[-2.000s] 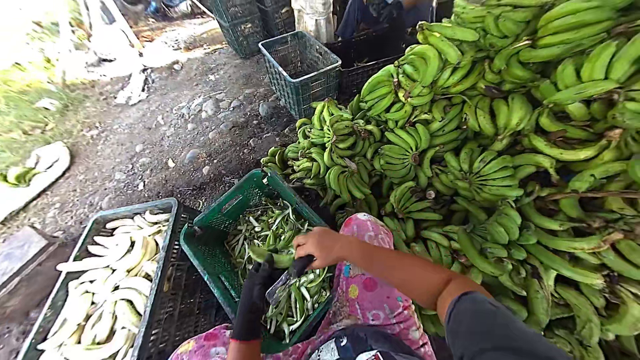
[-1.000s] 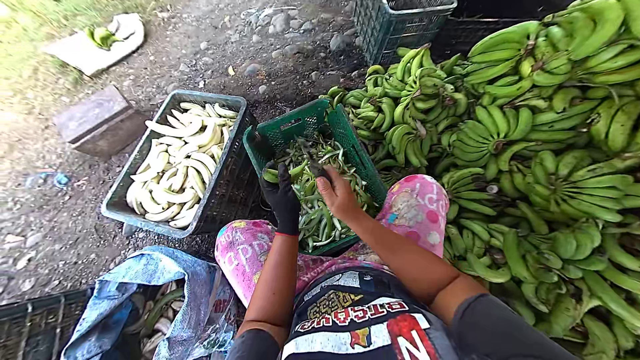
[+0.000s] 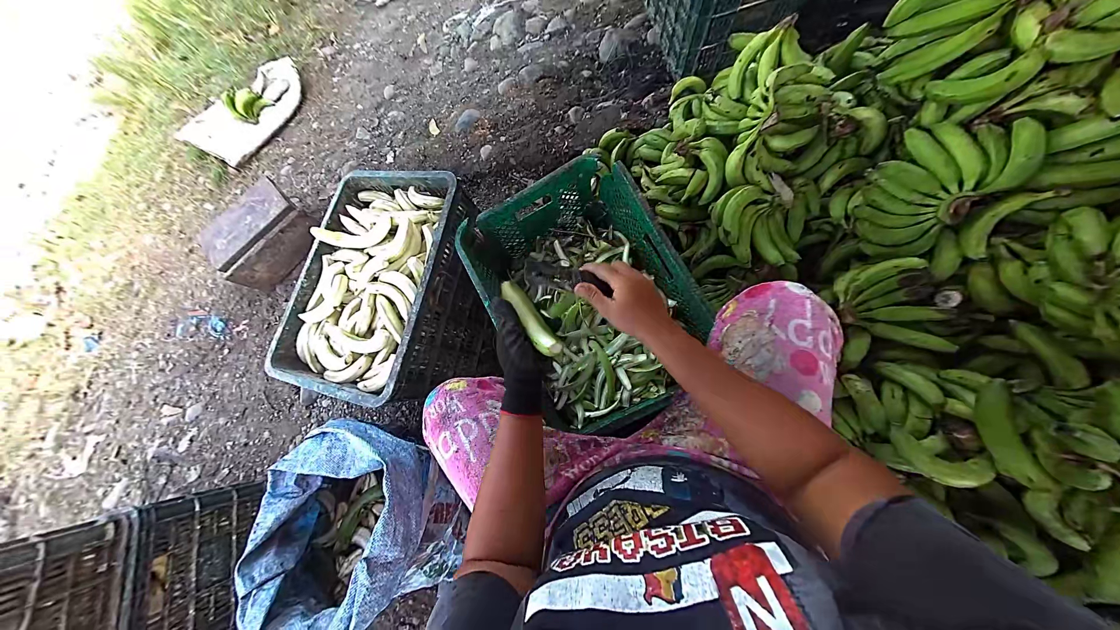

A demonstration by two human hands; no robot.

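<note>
My left hand, in a black glove, holds a partly peeled green plantain at the left side of a green plastic crate. My bare right hand grips the black handle of a knife; its blade points left, just above the plantain. Beneath both hands the crate holds a heap of green peel strips. Left of it, peeled pale plantains fill a grey-rimmed crate. A big pile of green plantain bunches lies to the right.
A blue woven sack with peels inside stands at lower left beside dark crates. A wooden block and a white sack with green plantains lie on stony ground at upper left. Another dark green crate stands at the top.
The plantain in my left hand now shows pale peeled flesh, and my right hand with the knife is a little apart from it. The view has swung left and down since the oldest frame.
</note>
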